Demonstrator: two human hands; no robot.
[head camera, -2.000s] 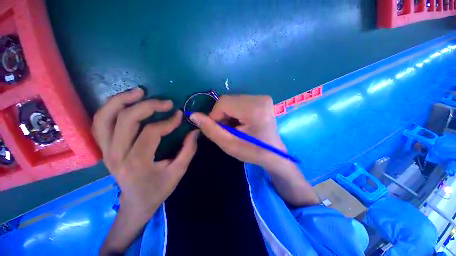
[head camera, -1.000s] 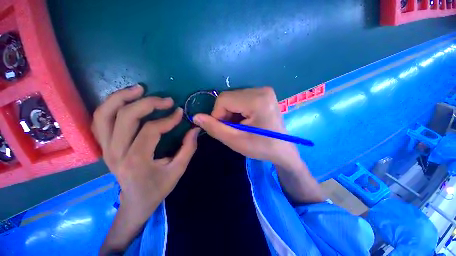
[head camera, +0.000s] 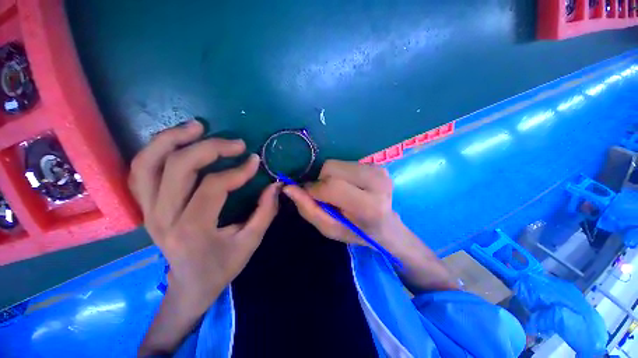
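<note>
A thin dark ring part (head camera: 313, 145) lies on the green bench top, with the bench showing through it and small bumps on its upper right rim. My left hand (head camera: 203, 189) is at the ring's left and lower left, index fingertip and thumb at its rim, the other fingers curled and apart. My right hand (head camera: 350, 199) holds a slim bright-blue stick (head camera: 360, 234) like a pen. The stick's tip is at the ring's lower edge. The exact contact at the tip is too small to tell.
A red foam tray (head camera: 105, 168) with dark round assemblies (head camera: 52, 168) in its pockets is left of my left hand. Another red tray (head camera: 553, 28) is at the upper right. A small red tray (head camera: 413, 142) lies at the bench edge. White scraps lie beyond the ring. A blue-sleeved person (head camera: 559, 301) is lower right.
My right hand has moved down and toward me, uncovering the ring's right side. The blue stick now slants more steeply down to the right. My left hand has hardly moved.
</note>
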